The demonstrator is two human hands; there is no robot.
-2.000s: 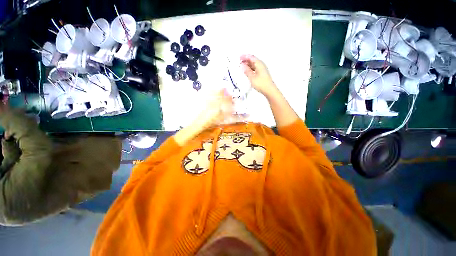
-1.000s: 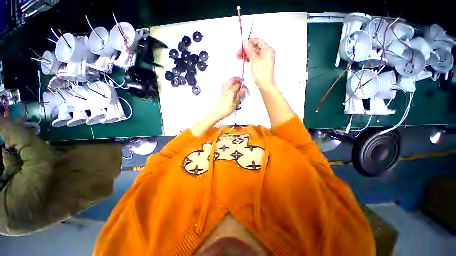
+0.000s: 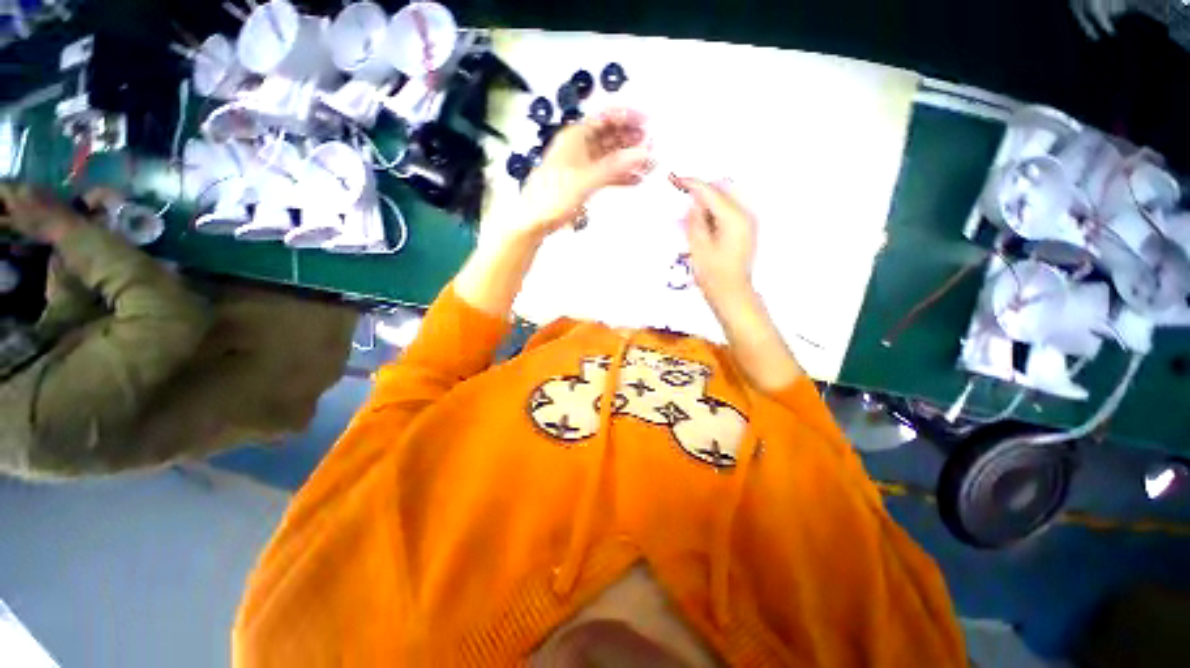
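Several small black rings (image 3: 569,99) lie in a loose group at the upper left of the white sheet (image 3: 796,170). My left hand (image 3: 583,167) is over the lower right part of this group, blurred, with its fingers curled toward the right; whether it holds a ring cannot be told. My right hand (image 3: 718,232) is to its right, above the sheet, with its fingertips pinched on a thin dark lead wire (image 3: 679,180) whose tip shows. A small pale and dark piece (image 3: 679,272) shows beside the right hand, too blurred to name.
White wired housings (image 3: 307,183) stand in rows on the green bench (image 3: 281,265) at left, with black housings (image 3: 444,163) beside the sheet. More white housings (image 3: 1037,294) stand at right. A person's sleeve (image 3: 131,313) is at far left. A round black stool seat (image 3: 1005,485) is below the bench.
The view has turned and shifted, so the bench slopes down to the right. My left hand has moved up to the black rings, away from my right hand. The upright red wire no longer shows.
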